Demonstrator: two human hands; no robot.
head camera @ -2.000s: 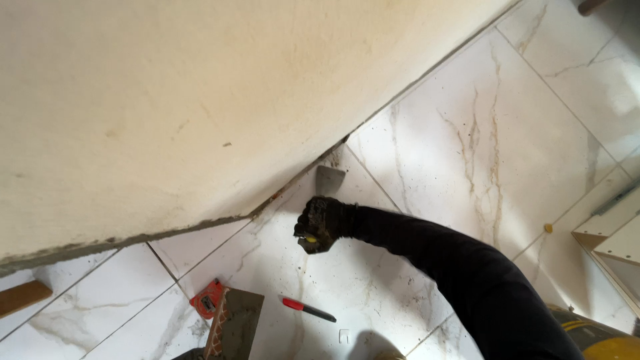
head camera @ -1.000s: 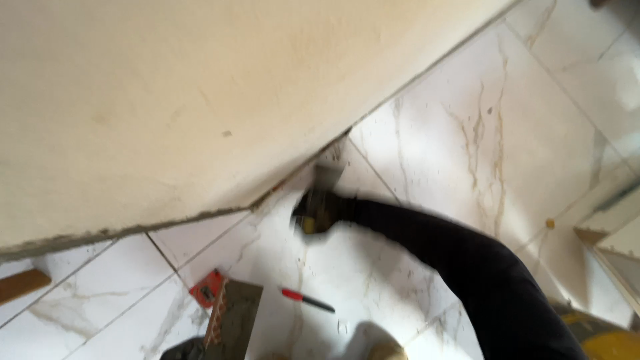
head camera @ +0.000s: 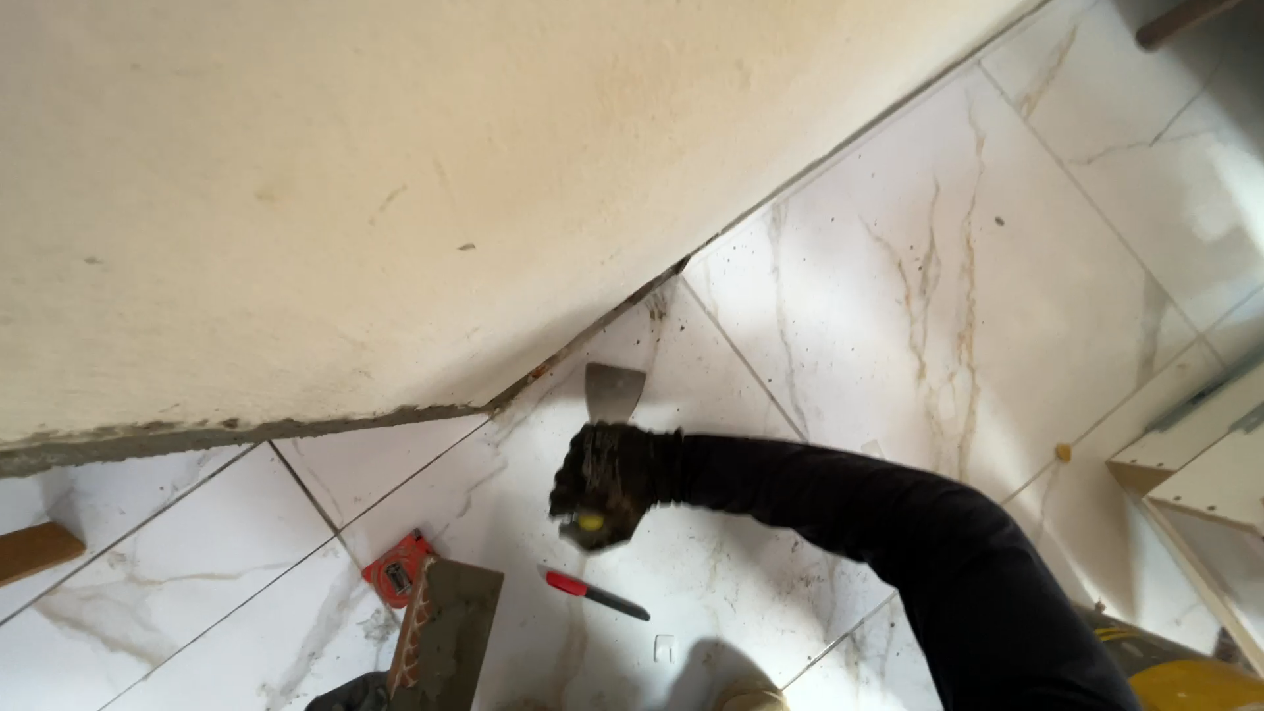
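Observation:
My right hand (head camera: 604,484), in a dirty black glove, is closed around the handle of a putty knife (head camera: 614,392). Its metal blade points up toward the joint at the base of the wall. At the bottom edge, my left hand (head camera: 351,693), also in a dark glove, is only partly visible beside a tile piece (head camera: 449,632) coated with grey mortar; its grip is mostly out of frame. A red tape measure (head camera: 397,569) lies against the upper end of that piece. Between the hands, a red and black marker or knife (head camera: 597,595) rests on the marble-look floor tiles (head camera: 869,296).
The cream wall (head camera: 395,197) meets the floor along a rough, angled gap. A wooden piece (head camera: 38,553) lies far left. At right are a white panelled item (head camera: 1200,464), a yellow and black object (head camera: 1185,671) and a small yellow piece (head camera: 1063,452).
The putty knife, blurred by motion one second ago, now shows sharply, a little farther from the wall joint. The right hand has kept hold of it. The tape measure and the red and black tool lie unmoved.

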